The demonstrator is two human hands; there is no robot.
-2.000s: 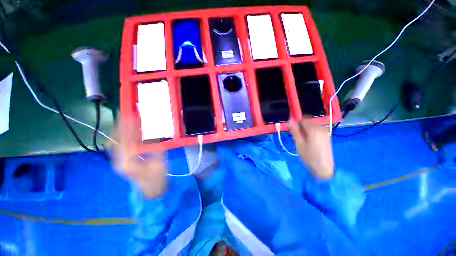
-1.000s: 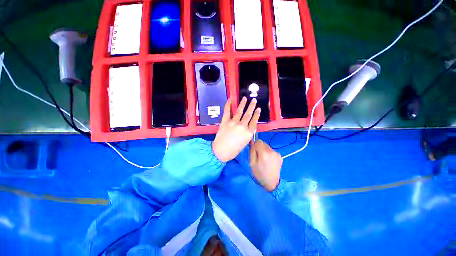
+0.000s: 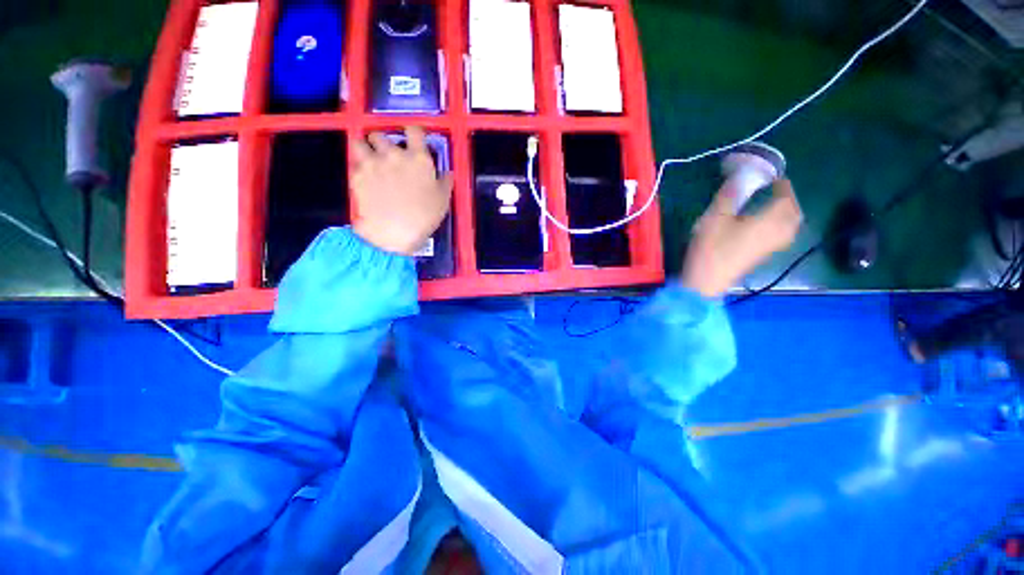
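The red tray point(image 3: 393, 121) holds several smartphones in two rows. My left hand point(image 3: 401, 191) lies over the lower middle slot, fingers on the upper part of the grey-backed phone point(image 3: 436, 242), and hides much of it; its fingertips' grip is unclear. My right hand point(image 3: 747, 236) is blurred and closed around the right barcode scanner point(image 3: 755, 166), right of the tray. A white cable point(image 3: 584, 230) lies across the two lower right phones, its plug on the black phone point(image 3: 508, 225) with a small white logo. Other phones show white screens; one is blue point(image 3: 307, 54).
The left barcode scanner point(image 3: 82, 129) lies left of the tray with its black cord. A black mouse point(image 3: 858, 234) lies at the right. The green bench point(image 3: 696, 56) ends below the tray. Dark equipment point(image 3: 966, 337) shows at the right rim.
The tray appears further left in view. My left hand moved left from the logo phone to the grey-backed one. My right hand moved right and took the scanner. The right cable now lies across the phones.
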